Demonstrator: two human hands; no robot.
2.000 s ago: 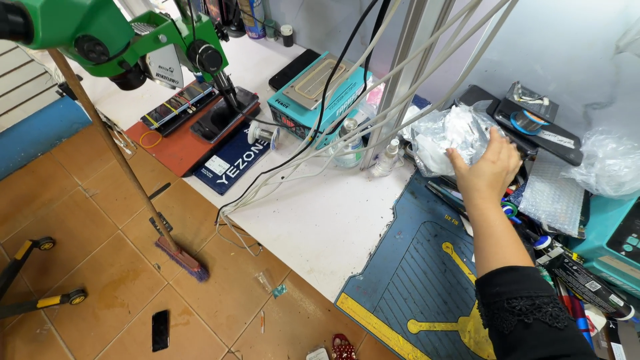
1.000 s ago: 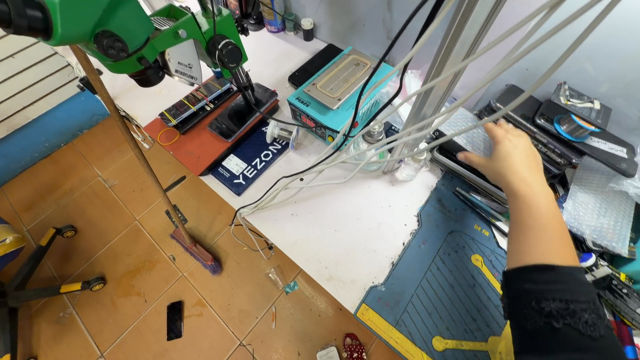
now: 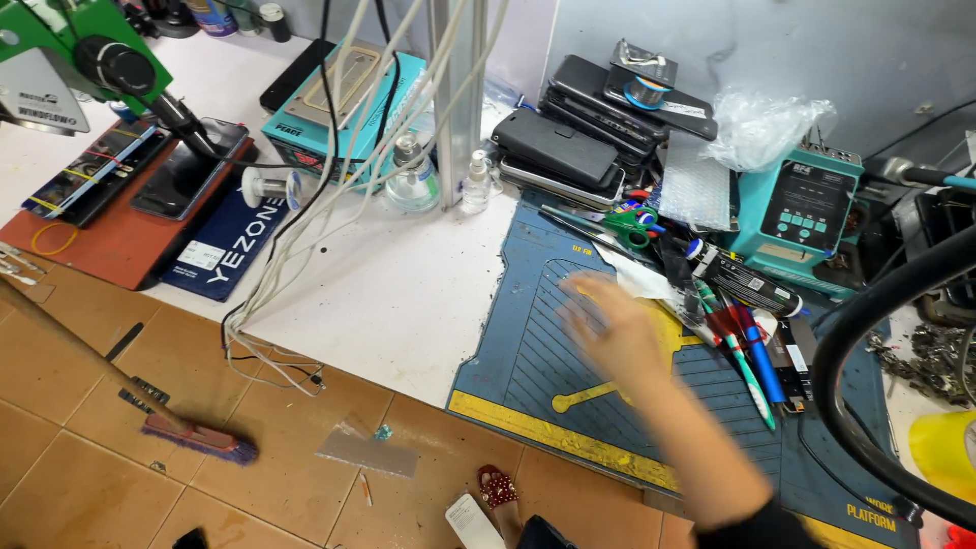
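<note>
One bare hand shows, my right hand, its forearm coming from the lower right in a black sleeve. Blurred, it hovers over the blue and yellow work mat, with nothing seen in it and its fingers apart. Behind it lie green-handled scissors, a black tube, a blue pen and a green and white brush. Farther back are a black phone case and stacked dark phones, with a solder wire spool on top. My left hand is out of view.
A teal soldering station stands at the right, crumpled clear plastic beside it. A thick black hose curves across the right side. White cables hang by a metal post. Clear bottles stand left of it. A broom rests on the floor.
My right hand has moved from the phones and plastic at the back to above the mat. The crumpled plastic it touched earlier now lies farther right. The view has shifted right.
</note>
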